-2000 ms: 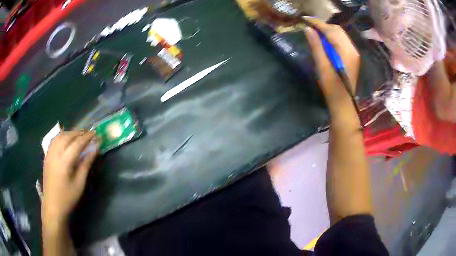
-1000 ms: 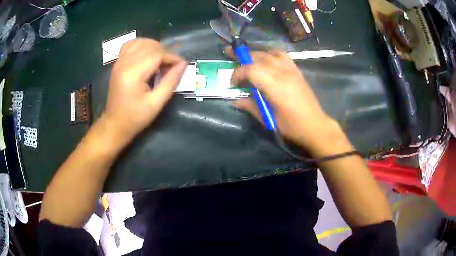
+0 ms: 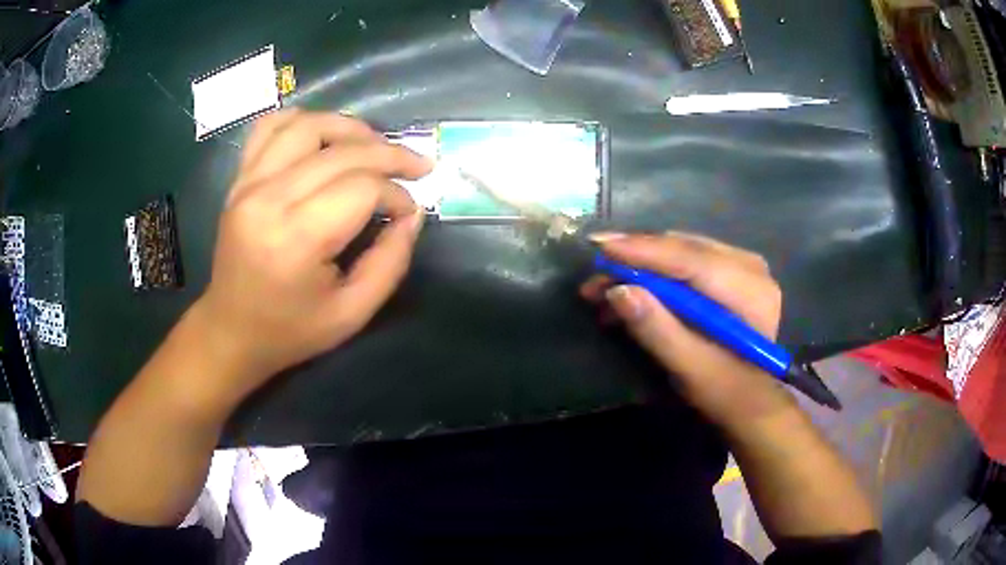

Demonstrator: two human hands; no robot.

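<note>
The phone board (image 3: pixel 518 168) lies on the dark green mat, its green surface washed out by glare, with a dark frame at its right end. My left hand (image 3: pixel 320 210) pinches a pale part at the board's left end between thumb and fingers. My right hand (image 3: pixel 684 309) holds the soldering iron (image 3: pixel 701 315) by its blue handle. The iron's metal tip reaches left over the board, near the pale part; contact cannot be told. A loose LCD screen (image 3: pixel 235 93), a white rectangle with a gold flex tail, lies beyond my left hand.
A battery (image 3: pixel 153 244) lies at left and another (image 3: pixel 703 31) at top right. White tweezers (image 3: pixel 750 103) lie at right. A clear plastic piece (image 3: pixel 527 31) is at top centre. Screw tubs (image 3: pixel 75 50) stand top left. A soldering station (image 3: pixel 971 72) is at far right.
The iron has swung from upright to a low slant, its tip now over the board. My right hand has moved right and towards me, off the board. My left hand remains at the board's left end.
</note>
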